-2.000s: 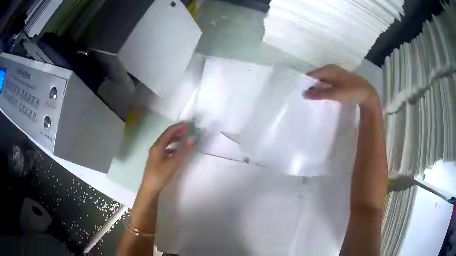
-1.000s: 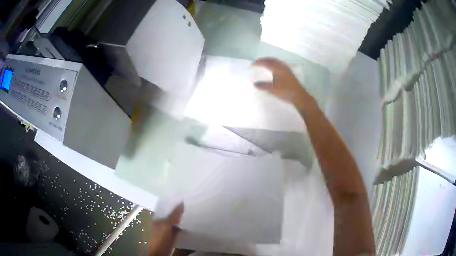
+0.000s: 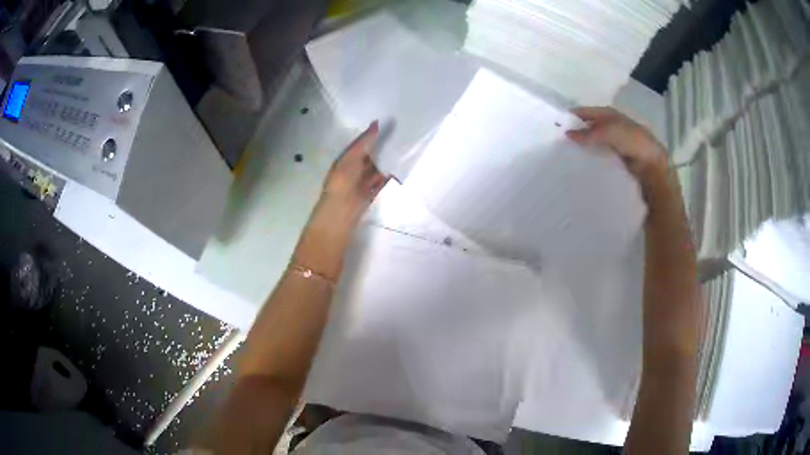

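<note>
My right hand [image 3: 613,142] holds the upper right edge of a white sheet [image 3: 524,169], which slants over other sheets. My left hand [image 3: 355,173] is at the lower edge of another white sheet [image 3: 391,75] at the upper middle; whether its fingers grip that sheet cannot be told. More white sheets [image 3: 417,329] lie nearest my body, with small dark marks along their far edge. The pale green mat [image 3: 275,195] shows to the left of my left hand, with two dark spots near its upper part.
A grey machine control box [image 3: 107,124] with a blue screen and two knobs stands at left. A tall white stack [image 3: 568,44] stands at the far side. Layered paper stacks [image 3: 737,142] rise at right. White dots lie on the dark floor at lower left.
My left hand has moved up and forward from the near sheets. My right hand has moved right and now holds a sheet. The sheet hanging by the machine has gone from there.
</note>
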